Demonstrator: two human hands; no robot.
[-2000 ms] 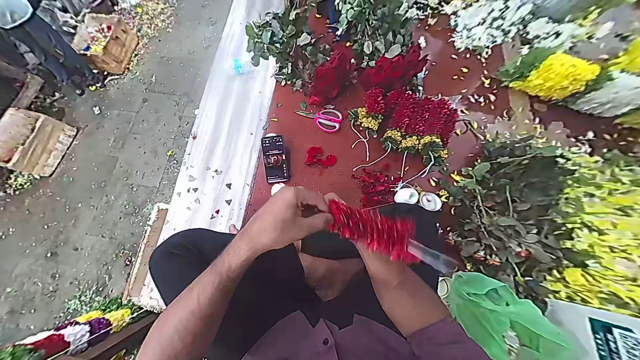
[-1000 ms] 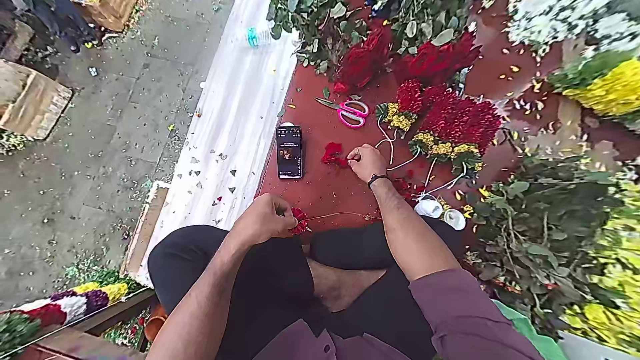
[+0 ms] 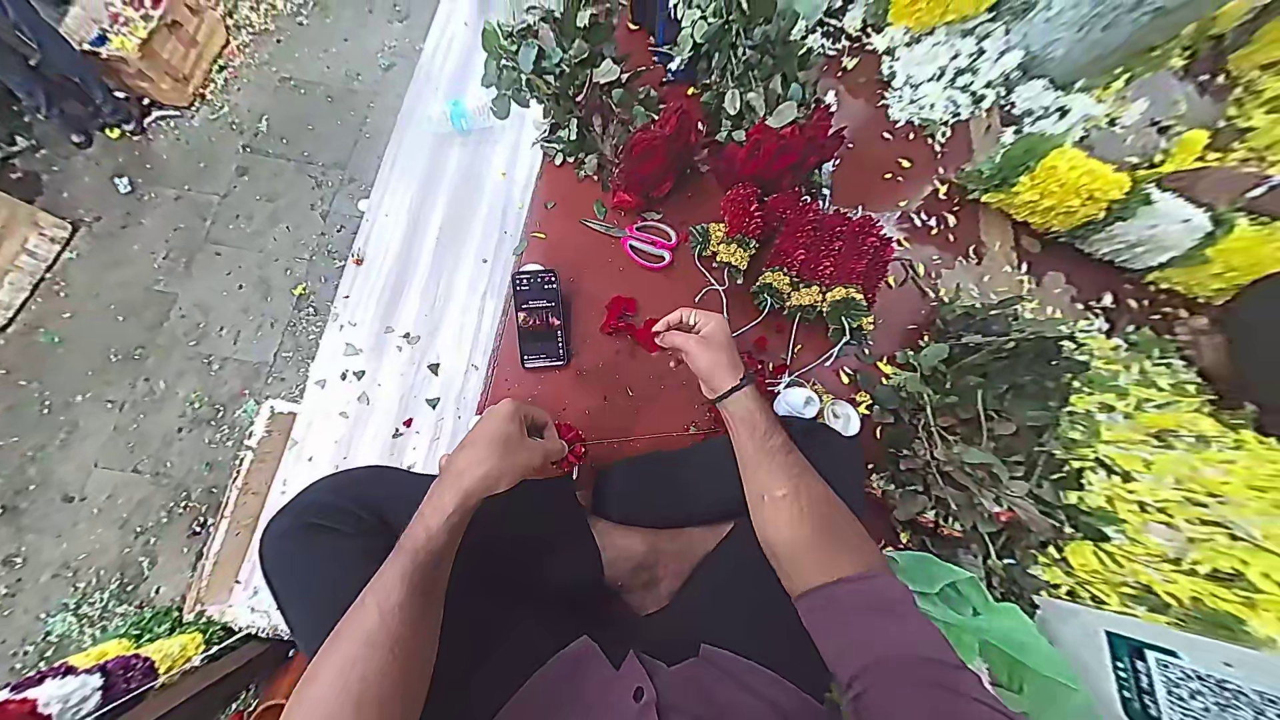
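Note:
My left hand (image 3: 510,447) holds a small bunch of red petals (image 3: 571,446) between thumb and fingers, over my lap. A thin thread (image 3: 650,437) runs from the bunch toward the right. At the loose red petals (image 3: 620,316) on the red surface, my right hand (image 3: 697,345) has thumb and fingertips together on a petal. Pink-handled scissors (image 3: 650,243) lie above them with the blades pointing left. To the right lie red petal garlands (image 3: 830,245) with yellow flower ends and white strings. Two white thread spools (image 3: 797,402) sit near my right forearm.
A phone (image 3: 540,318) lies left of the petals. Red roses (image 3: 660,150) with leafy stems are at the top. Cut stems (image 3: 960,430) and yellow flowers (image 3: 1170,470) fill the right side. A green plastic sheet (image 3: 985,625) is beside my right sleeve, and white cloth (image 3: 400,290) runs along the left.
Two seconds ago both hands were at a long stack of red petals on a clear rod; since then they have moved apart. My right hand has stayed by the loose petals over the last second.

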